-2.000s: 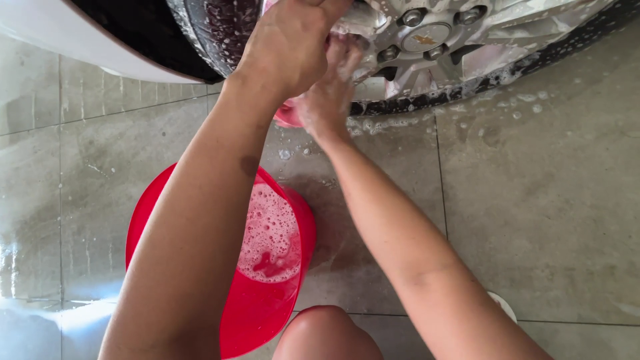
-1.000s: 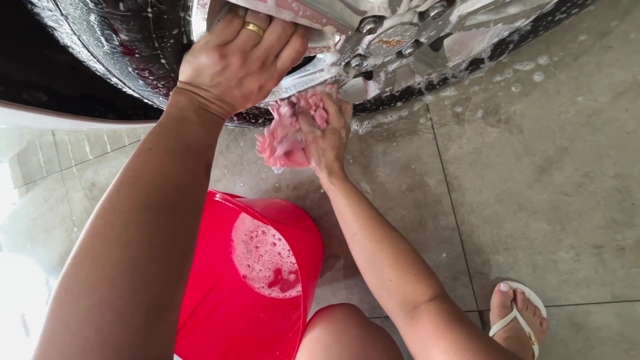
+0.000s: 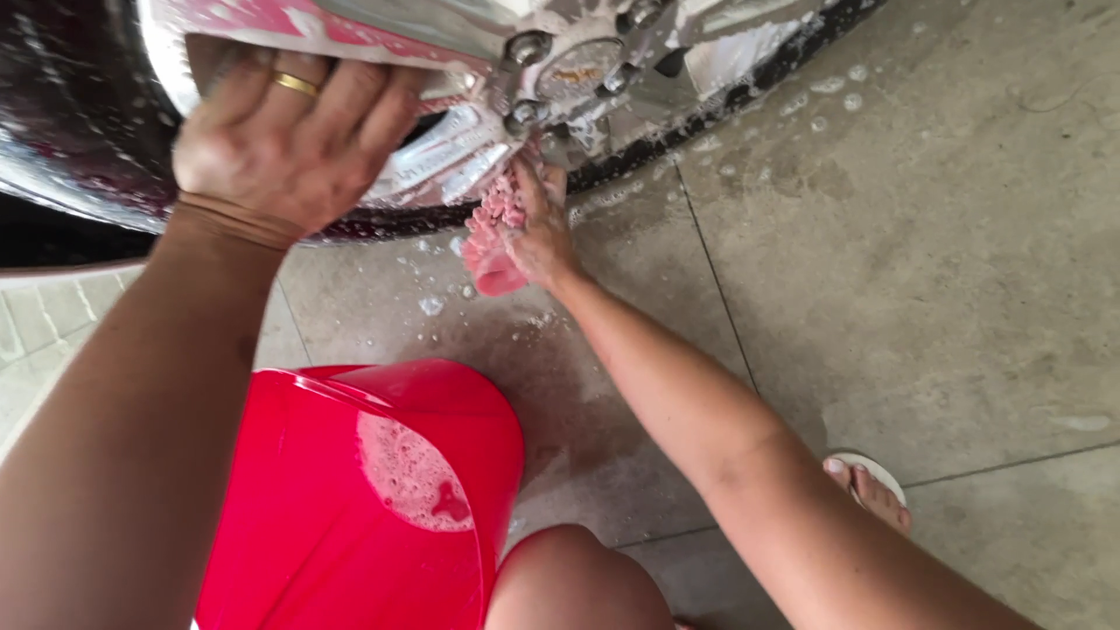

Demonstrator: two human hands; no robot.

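Note:
My left hand [image 3: 293, 144], with a gold ring on one finger, lies over a spoke gap of the soapy alloy wheel [image 3: 455, 149]; its fingertips are hidden in the gap. Lower on the rim, my right hand [image 3: 542, 223] holds a pink chenille wash mitt [image 3: 494, 232] against the wheel's edge, its fingers partly hidden by spokes. Foam covers the spokes, the lug nuts and the black tire [image 3: 79, 114]. Below my hands is a red plastic bucket [image 3: 464, 402] containing foamy water [image 3: 407, 472].
The grey tiled floor [image 3: 919, 289] is wet, with suds beside the tire. My knee [image 3: 577, 582] is next to the bucket. A foot in a white flip-flop [image 3: 875, 490] is at the right, partly behind my right forearm. Part of the car body runs along the left edge.
Two seconds ago both hands were close together at the wheel; now they are apart, the left on a spoke gap. Since one second ago, the right hand and mitt have shifted against the rim. The view has moved.

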